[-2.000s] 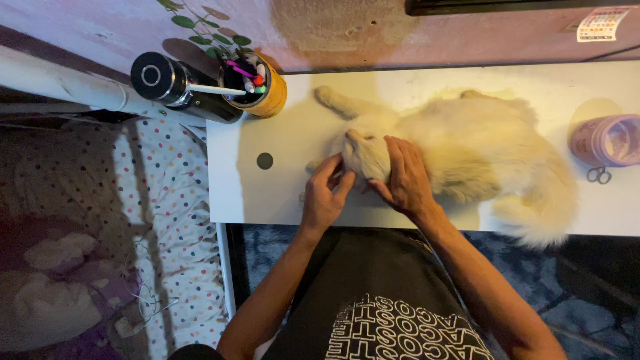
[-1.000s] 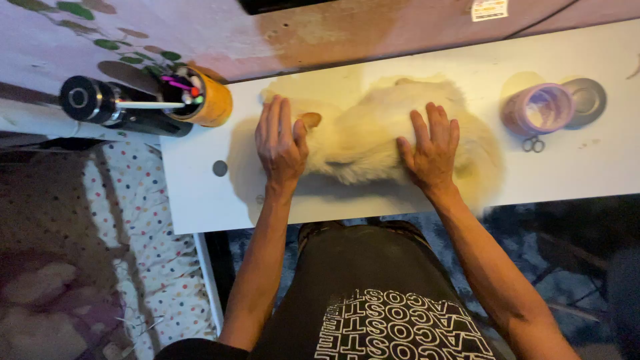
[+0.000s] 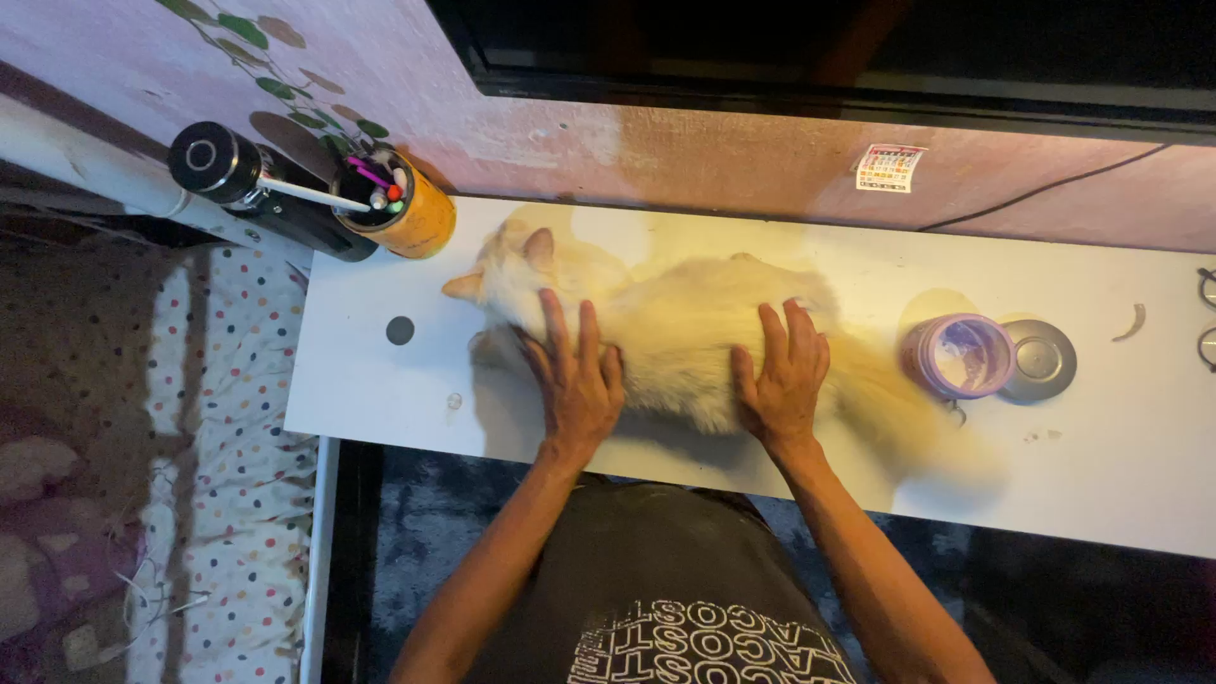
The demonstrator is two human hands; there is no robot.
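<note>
A cream-white long-haired cat (image 3: 684, 313) is on the white tabletop (image 3: 1092, 465), its head with pinkish ears at the left and its blurred bushy tail at the right. My left hand (image 3: 578, 385) rests with spread fingers on the cat's neck and shoulder. Against the cat's rear flank lies my right hand (image 3: 787, 375), fingers apart. Neither hand grips anything. The cat's face is turned away, and its legs are mostly hidden.
At the left stand a yellow pen holder (image 3: 427, 223) and a black bottle (image 3: 285, 204). Right of the tail are an open purple jar (image 3: 964, 356), a dark round lid (image 3: 1040, 361) and partly hidden small scissors (image 3: 958, 412). A black-framed screen (image 3: 836, 57) overhangs the back.
Both hands have left the cat's head, where they were two seconds ago, and are now along its body. The cat's head has turned toward the wall. The view has shifted.
</note>
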